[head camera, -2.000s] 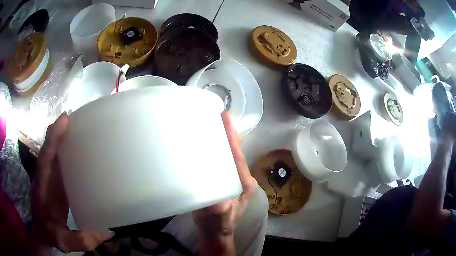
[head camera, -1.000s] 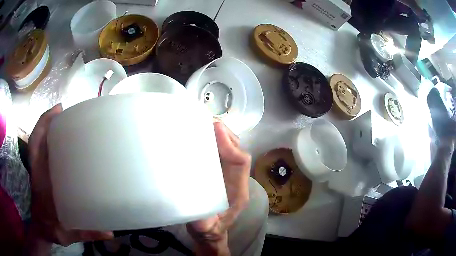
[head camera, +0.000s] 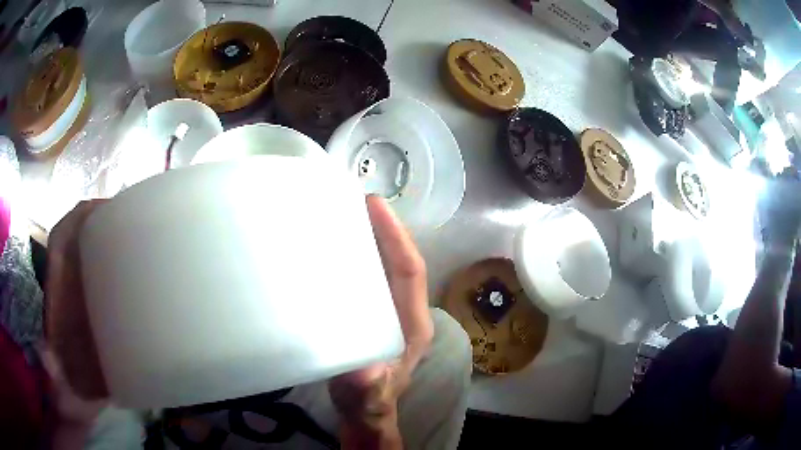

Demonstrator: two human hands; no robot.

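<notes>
A large white body [head camera: 241,281] fills the near left of the view, its smooth side wall facing me. My left hand [head camera: 75,303] grips it at its left side. My right hand [head camera: 395,308] grips it at its right side, with fingers under the lower edge. A lead wire with a small white connector [head camera: 179,132] stands up just behind the body. The underside of the body and the fingertips of my left hand are hidden.
White bowls [head camera: 422,167], wood-look bases with cooling fans [head camera: 505,338], dark bases [head camera: 325,92] and small tan bases [head camera: 483,77] lie on the white table [head camera: 413,48]. A retail box [head camera: 575,22] is at the back. Another person's arm [head camera: 762,308] is at right.
The white body has shifted left and slightly down compared with two seconds ago. Both hands have moved with it and still grip it. The bowl with the round fitting behind is less covered.
</notes>
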